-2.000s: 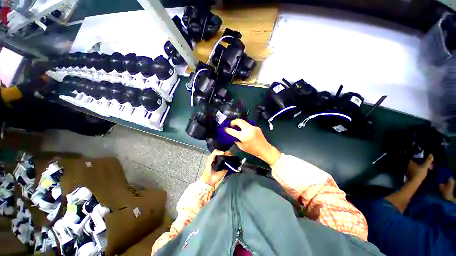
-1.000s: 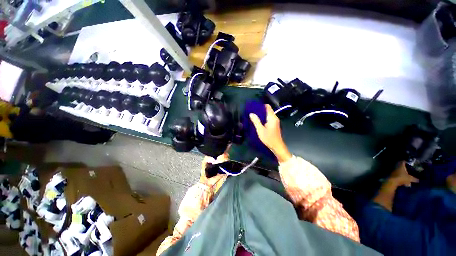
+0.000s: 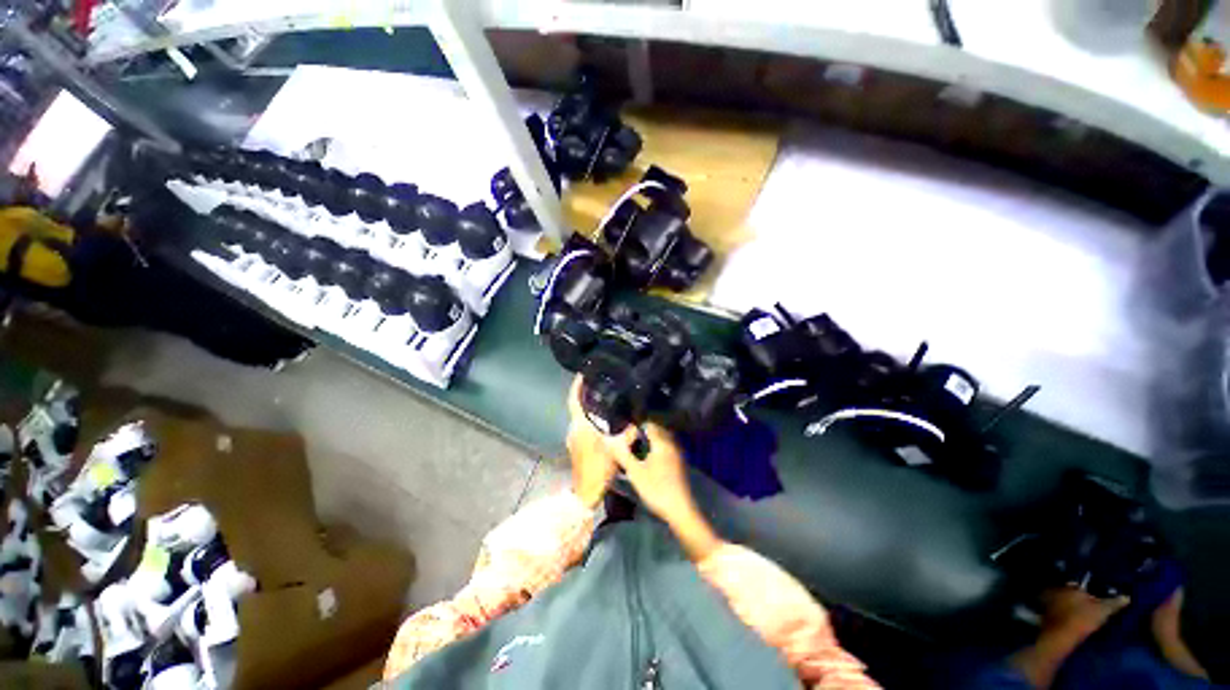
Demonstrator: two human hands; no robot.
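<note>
A black security camera (image 3: 661,364) with round heads is held above the near edge of the dark green bench. My left hand (image 3: 588,445) grips its near end from the left. My right hand (image 3: 654,465) is on its near side, close to my left hand; the fingertips are partly hidden by the camera. The dark blue-purple cloth (image 3: 739,456) lies on the bench to the right of my right hand. Whether my right fingers touch the cloth's edge is not visible.
More black cameras stand behind (image 3: 661,240) and to the right (image 3: 877,398). White racks (image 3: 438,361) of black balls are at left. A tan cardboard sheet (image 3: 728,175) lies behind. A white frame post (image 3: 496,108) rises at back. Cartons (image 3: 277,499) are on the floor. A person's hands (image 3: 1079,623) work at lower right.
My right hand has left the cloth on the bench and moved to the camera beside my left hand. The camera has turned. The view has tilted up, showing the shelf.
</note>
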